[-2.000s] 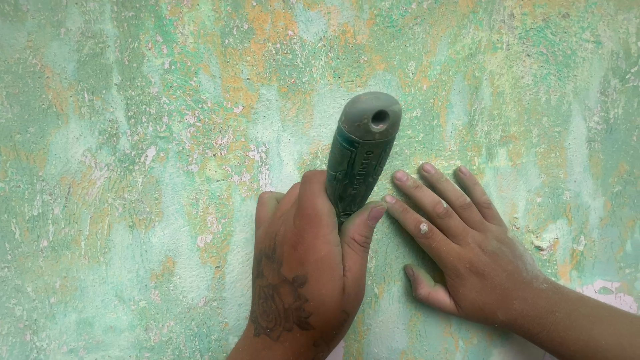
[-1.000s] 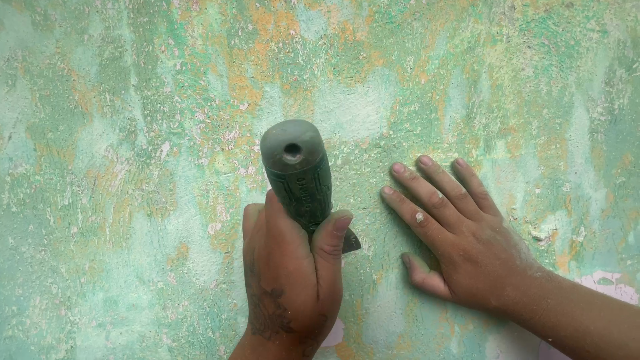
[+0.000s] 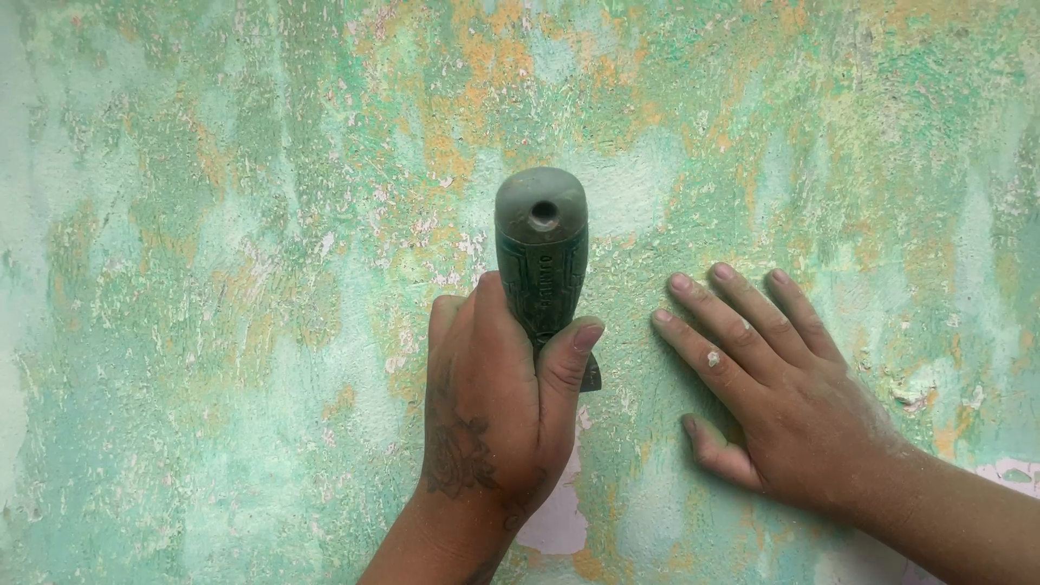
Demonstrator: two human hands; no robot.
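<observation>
My left hand (image 3: 496, 406), tattooed on its back, grips the dark green and grey handle of a scraper (image 3: 543, 244). The handle's rounded end, with a hole in it, faces the camera. A dark corner of the blade shows beside my thumb; the rest is hidden behind the hand. To the right, my right hand (image 3: 780, 398) lies flat on the painted wall surface (image 3: 244, 325), fingers apart, holding nothing. Whitish dust marks its skin, and a pale speck sits on one finger.
Worn green, pale blue and orange paint covers the rough surface around both hands. Pinkish bare patches (image 3: 561, 520) show below the left hand and at the lower right edge. Small flaked spots (image 3: 914, 398) lie right of the right hand.
My left hand and the scraper moved left, then slightly back to the right. The handle, tilted to the right two seconds ago, now stands more upright in view. My right hand has stayed in place.
</observation>
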